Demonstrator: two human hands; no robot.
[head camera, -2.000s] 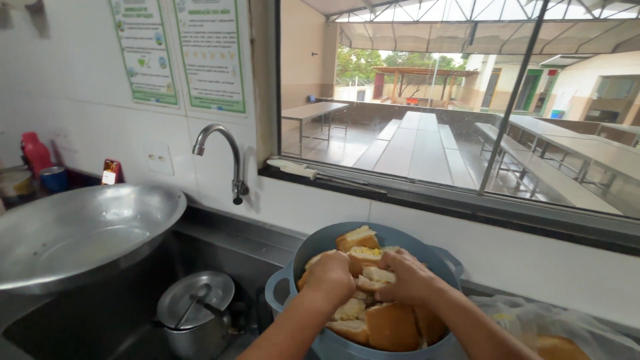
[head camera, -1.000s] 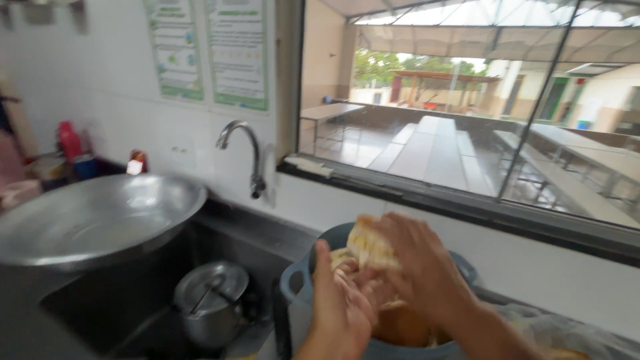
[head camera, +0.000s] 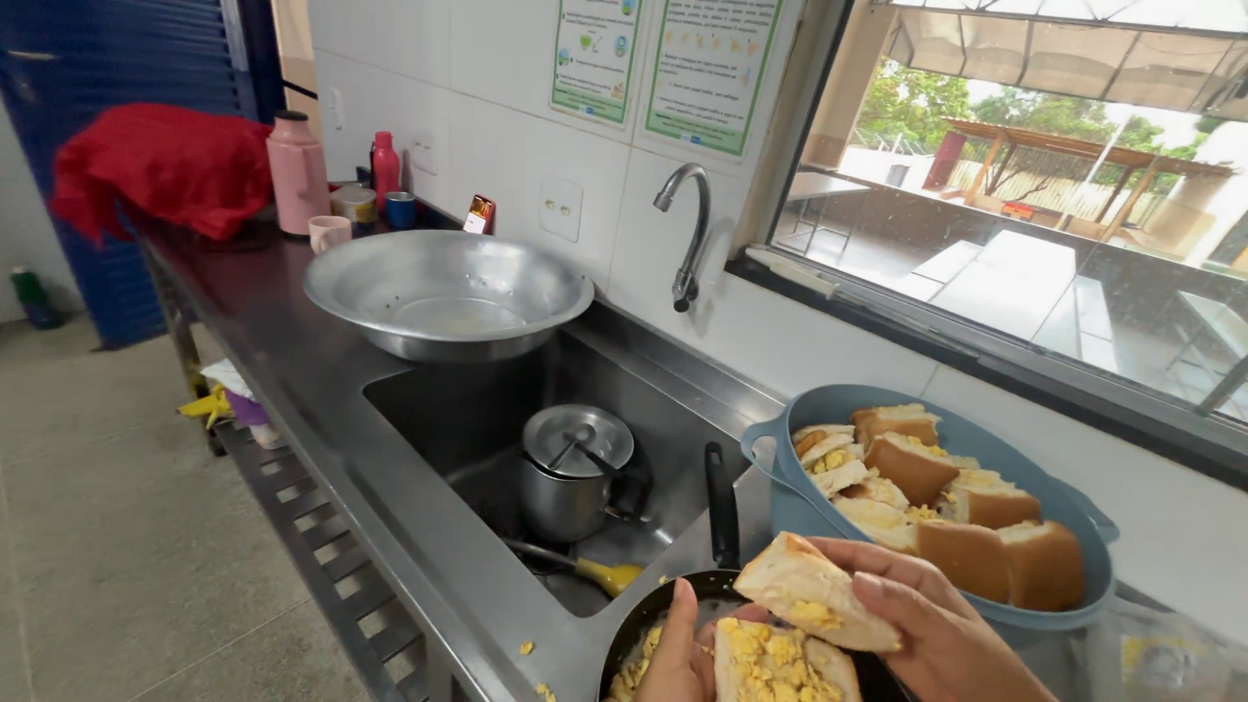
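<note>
My left hand (head camera: 687, 648) holds the lower part of a split bread roll (head camera: 775, 663), its cut face covered with scrambled egg. The upper piece of bread (head camera: 814, 597), with some egg stuck to it, is pinched in my right hand (head camera: 912, 600) just above. Both hands are over a dark frying pan (head camera: 629, 624) holding scrambled egg, its black handle pointing toward the sink. Behind my right hand stands a blue-gray oval plastic tub (head camera: 1082, 565) filled with several egg-filled bread rolls (head camera: 912, 468).
A steel sink (head camera: 468, 409) holds a lidded aluminum pot (head camera: 565, 497) and a yellow-ended utensil (head camera: 604, 575). A large aluminum basin (head camera: 448, 292) rests at its far end, below and left of the faucet (head camera: 692, 234). A clear plastic bag (head camera: 1160, 653) lies at right.
My hands have moved from the tub to over the frying pan, which has come into view, and now hold a split roll. The view has turned left and down.
</note>
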